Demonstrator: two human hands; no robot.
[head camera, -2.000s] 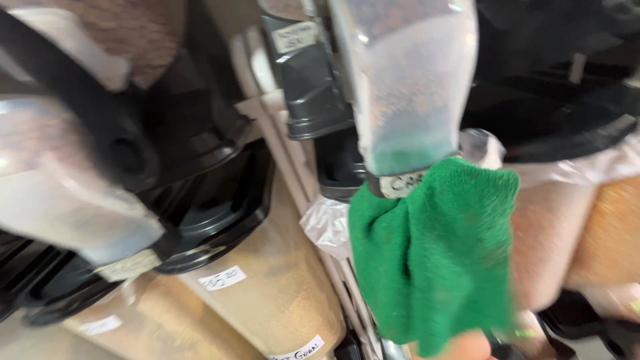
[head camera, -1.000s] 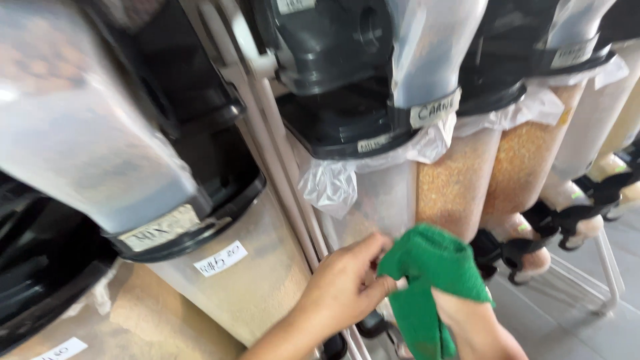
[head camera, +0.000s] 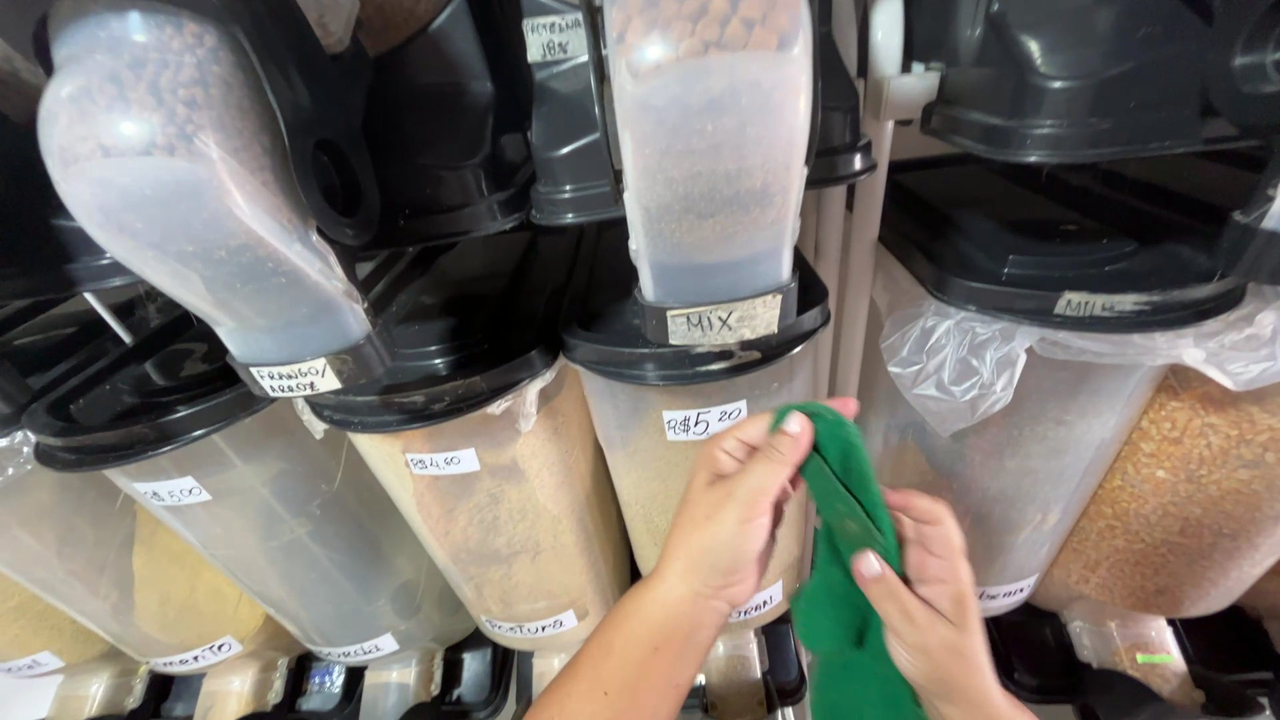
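Note:
A green cloth (head camera: 850, 560) hangs folded between my two hands, in front of the clear bulk bins. My left hand (head camera: 735, 500) pinches its upper end between thumb and fingers. Lower down on the right, my right hand (head camera: 925, 590) grips the cloth's side, thumb in front. Behind my left hand stands a clear bin of pale meal (head camera: 640, 480) with a price tag and a black lid (head camera: 700, 365). Just above it is a clear dispenser chute (head camera: 715, 180) holding brown pellets, with a label at its lower rim. The cloth's lower end runs out of view.
More clear bins of meal (head camera: 500, 530) line the left, under another dispenser chute (head camera: 200, 200). At right, a bin of orange grain (head camera: 1180, 490) stands beside one with a plastic liner (head camera: 950, 360) hanging from its black lid. White frame posts (head camera: 860, 230) rise between the bin groups.
The view has swung left along the bins. The cloth was bunched a second ago; it now hangs longer and folded, with my hands at its upper end and right side.

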